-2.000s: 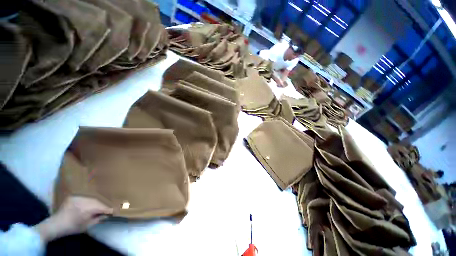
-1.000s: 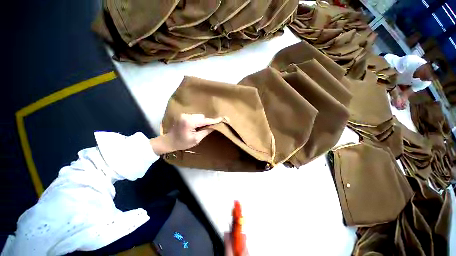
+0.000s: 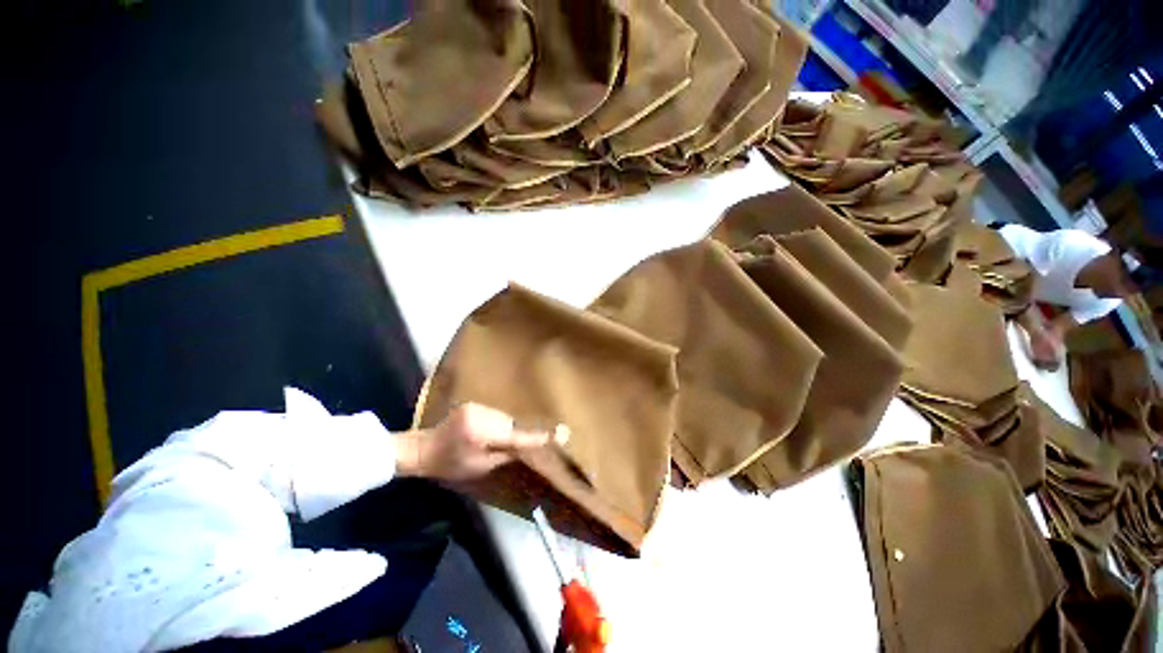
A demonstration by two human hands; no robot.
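A brown pouch (image 3: 574, 370) lies at the table's near left edge, its hem partly lifted and the opening dark. My left hand (image 3: 472, 440) is shut on the pouch at the hem, its index finger pointing right beside a small pale dot. The orange-handled tool (image 3: 583, 619) comes up from the bottom edge, its thin metal nose just below the pouch's opening; I cannot tell if it touches. My right hand is not visible; the tool's handle is cut off by the picture's edge.
The white table (image 3: 753, 574) holds overlapping pouches (image 3: 740, 344) beside the held one, a large fanned stack (image 3: 561, 77) at the far left, and more piles (image 3: 957, 549) at the right. A person in white (image 3: 1065, 268) is across the table. A yellow line (image 3: 217, 255) marks the dark floor.
The view has swung left. My left hand has raised the pouch's hem, opening it. The tool's nose has come to the opening; the fingers seen beside its handle are out of view.
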